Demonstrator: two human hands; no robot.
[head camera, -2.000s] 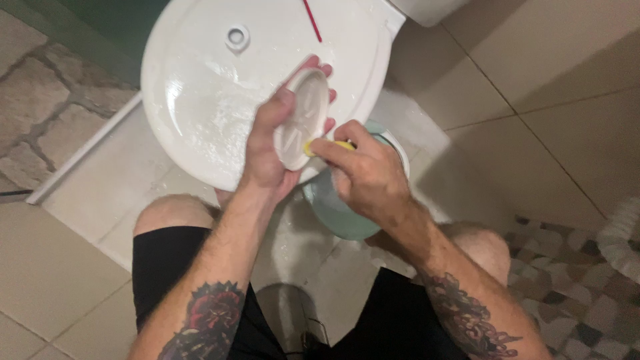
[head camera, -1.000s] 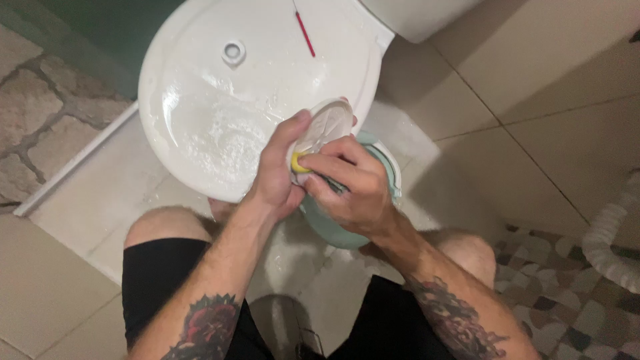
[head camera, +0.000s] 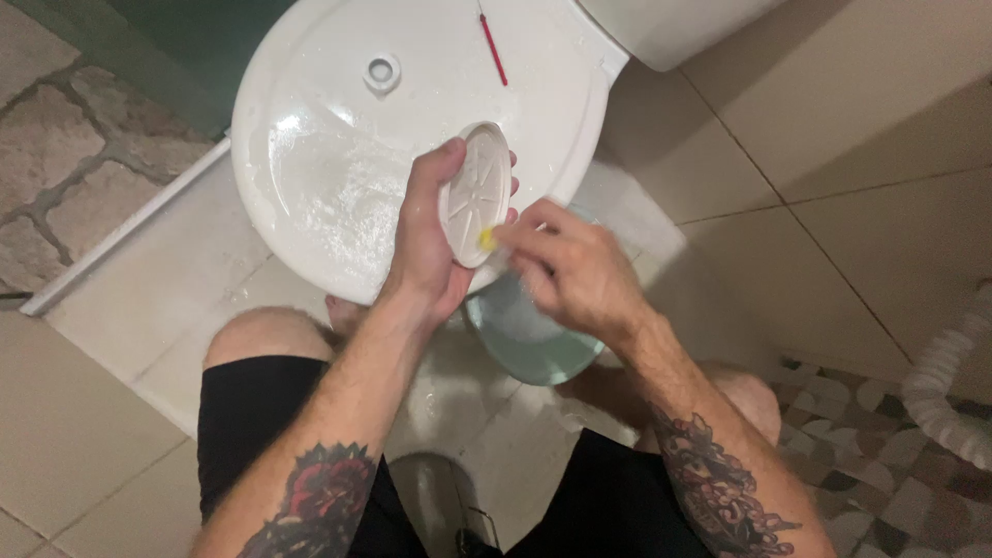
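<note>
My left hand (head camera: 430, 225) grips a round white plastic cover (head camera: 474, 190) with radial ribs, tilted up on edge with its ribbed face toward my right hand. My right hand (head camera: 577, 263), slightly blurred, pinches a small yellow sponge-like piece (head camera: 487, 239) against the cover's lower part. Both hands are over the near edge of a wet white toilet lid (head camera: 310, 155). On the lid lie a small white plastic ring (head camera: 381, 74) and a thin red-handled tool (head camera: 494, 50). Below my right hand stands a pale green bucket (head camera: 535, 349) with cloudy liquid, partly hidden.
A white raised edge (head camera: 128, 225) runs along the left beside stone-patterned flooring (head camera: 54, 147). Tiled wall (head camera: 775, 201) rises on the right, with a white corrugated hose (head camera: 942, 380) near it. My knees flank the bucket.
The cover has turned more upright since a second ago, and more of its ribbed face shows. My right hand has shifted from over the cover to its lower right edge, still with the yellow piece.
</note>
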